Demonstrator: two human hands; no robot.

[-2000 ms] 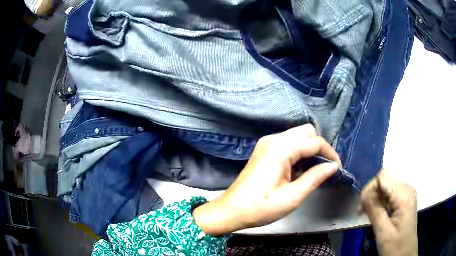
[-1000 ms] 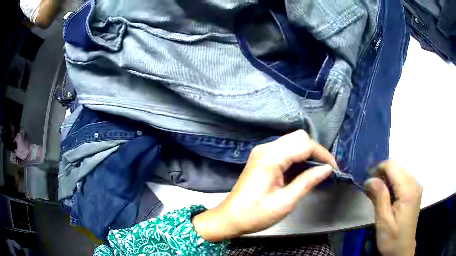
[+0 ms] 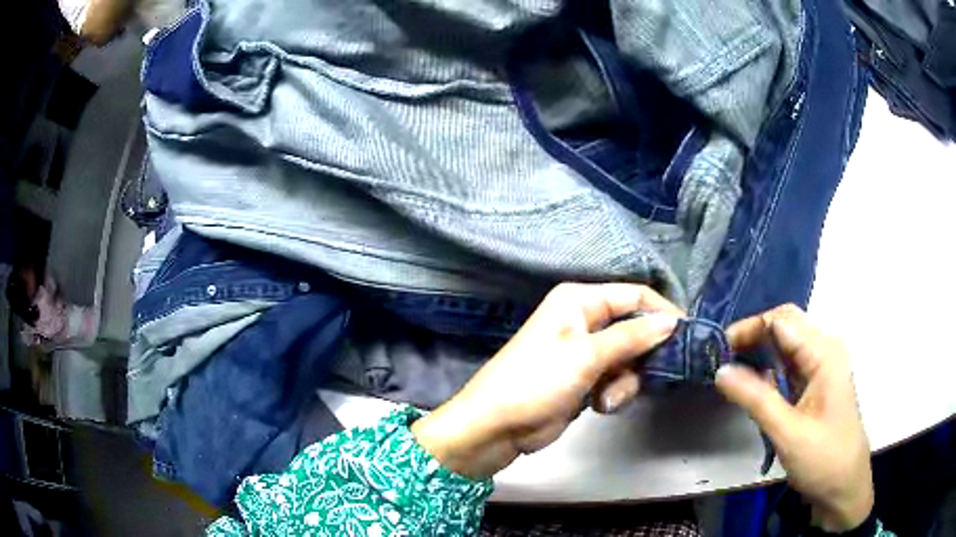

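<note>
A denim jacket (image 3: 440,178), pale grey-blue inside out with dark blue edges, lies spread before me. My left hand (image 3: 571,367) pinches a short dark blue stitched band (image 3: 687,350) at the jacket's near right corner. My right hand (image 3: 802,404) holds the other end of this band between thumb and fingers. A thin dark tip shows below my right palm, probably thread snips (image 3: 767,453); the rest is hidden by the hand.
The white, round-edged table (image 3: 891,304) lies under the jacket. Dark denim garments (image 3: 912,63) lie at the upper right. Another person's hand (image 3: 100,19) shows at the upper left. A pink item (image 3: 58,315) is at the far left.
My right hand has moved left and up onto the band and now grips its end. My left hand has shifted slightly, and the band now lies flatter and more visible between both hands.
</note>
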